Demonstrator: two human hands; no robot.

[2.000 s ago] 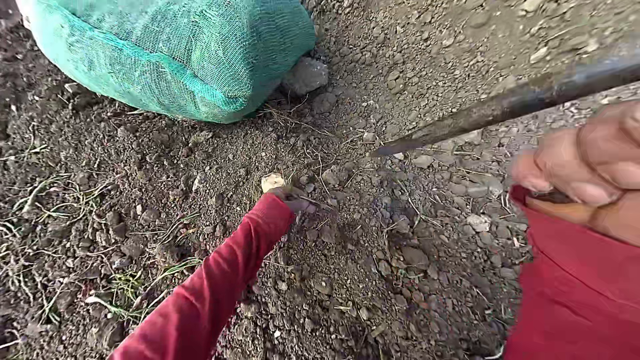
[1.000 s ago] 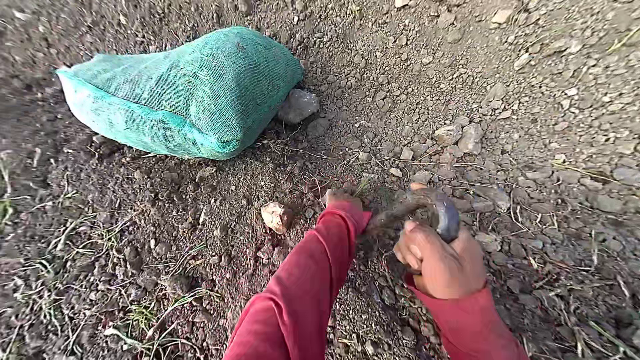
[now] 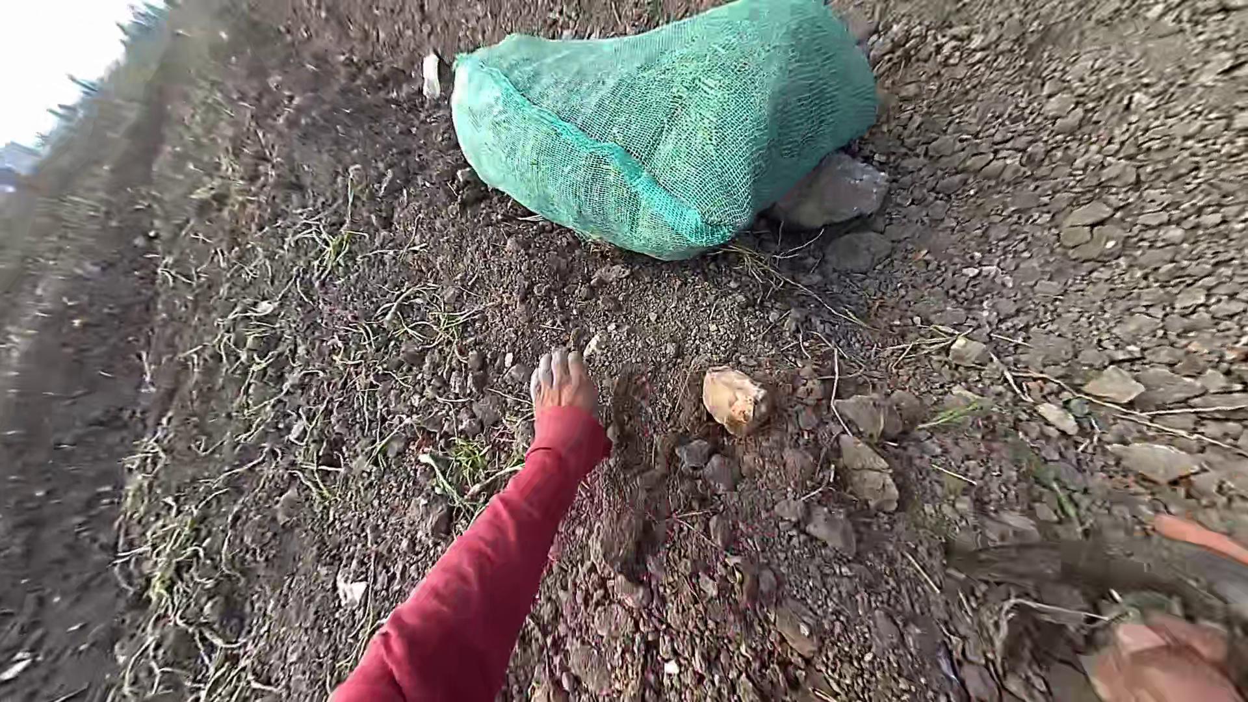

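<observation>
My left hand [image 3: 564, 385], in a red sleeve, reaches to the soil left of a pale tan stone [image 3: 736, 400]. Its fingers point away from me, close to the ground; whether anything lies under them is hidden. My right hand [image 3: 1165, 658] is blurred at the lower right edge, by a dark, blurred tool [image 3: 1072, 565] that seems to be in its grip. An orange piece [image 3: 1204, 536] shows just above that tool. The green mesh sack [image 3: 673, 117] lies on the ground beyond my left hand.
A grey rock [image 3: 834, 190] rests against the sack's right side. Loose stones [image 3: 868, 473] and dry stems cover the soil at the right. Thin green and dry plants [image 3: 458, 468] lie about at the left.
My left hand has gone from the right of the tan stone to its left. My right hand and the tool have moved away from my left hand, to the right. The view has shifted and tilted.
</observation>
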